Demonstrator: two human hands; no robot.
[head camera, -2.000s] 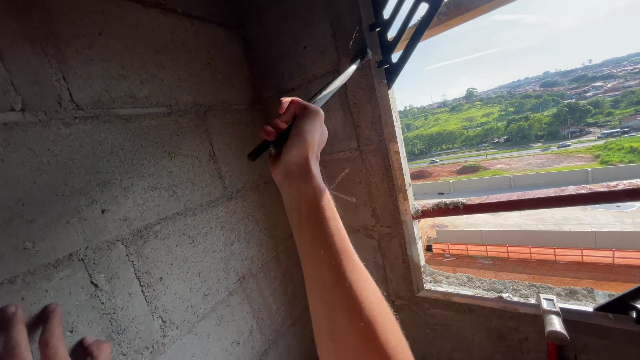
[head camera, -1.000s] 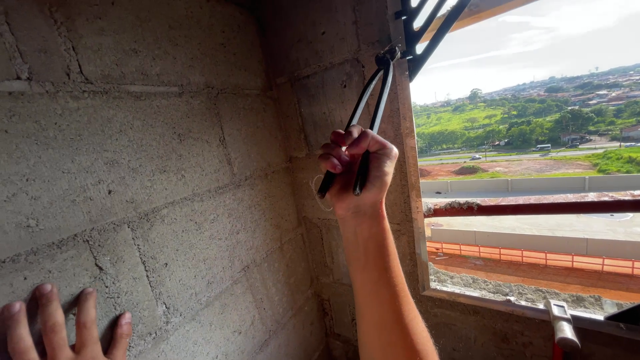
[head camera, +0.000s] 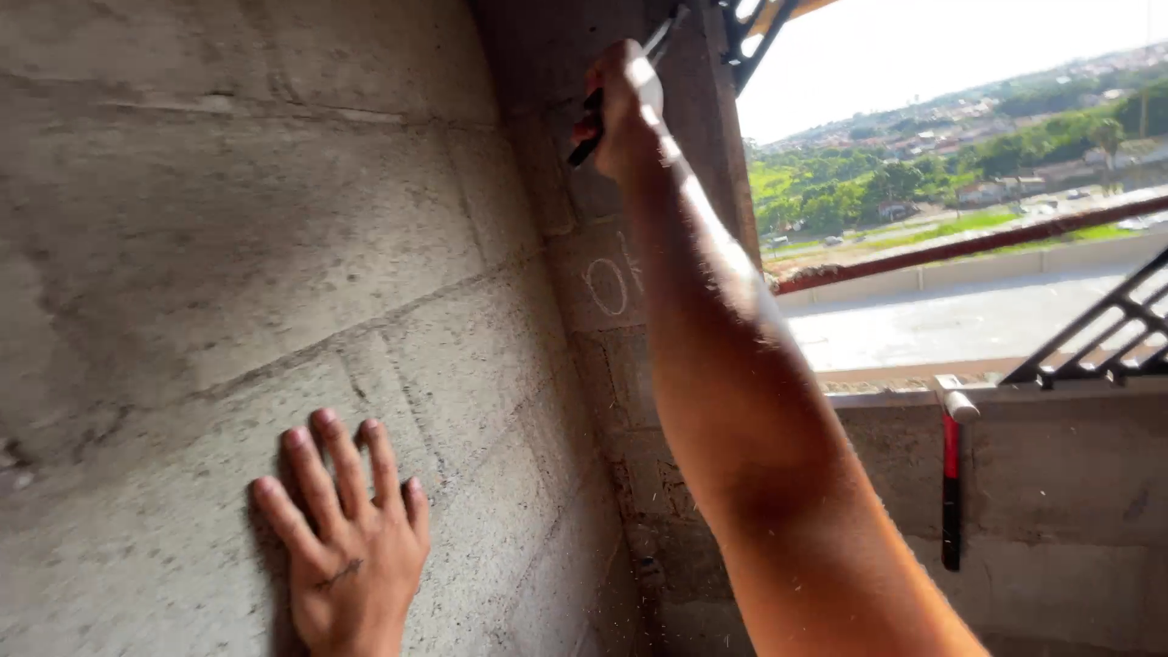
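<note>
My right hand (head camera: 625, 105), raised at the top centre, is closed around the dark handles of a long metal hand tool (head camera: 659, 38), which looks like pincers. The tool's head points up towards the wall beside the window opening; what its tip touches cannot be made out. On the left, my left hand (head camera: 356, 538) lies with fingers spread against the grey concrete block wall (head camera: 228, 237) and holds nothing. Chalk marks (head camera: 607, 286) show on the narrow wall just left of my right forearm.
A hammer (head camera: 952, 456) with a red and black handle hangs from the sill of the window opening. Black slotted brackets sit at the opening's top corner (head camera: 762, 36) and lower right (head camera: 1109, 338). A rusty bar (head camera: 958, 239) crosses the opening, with ground and trees far outside.
The tool's two handles, seen spread in my right hand one second ago, now look closer together. My left hand has come further into view. The view has shifted.
</note>
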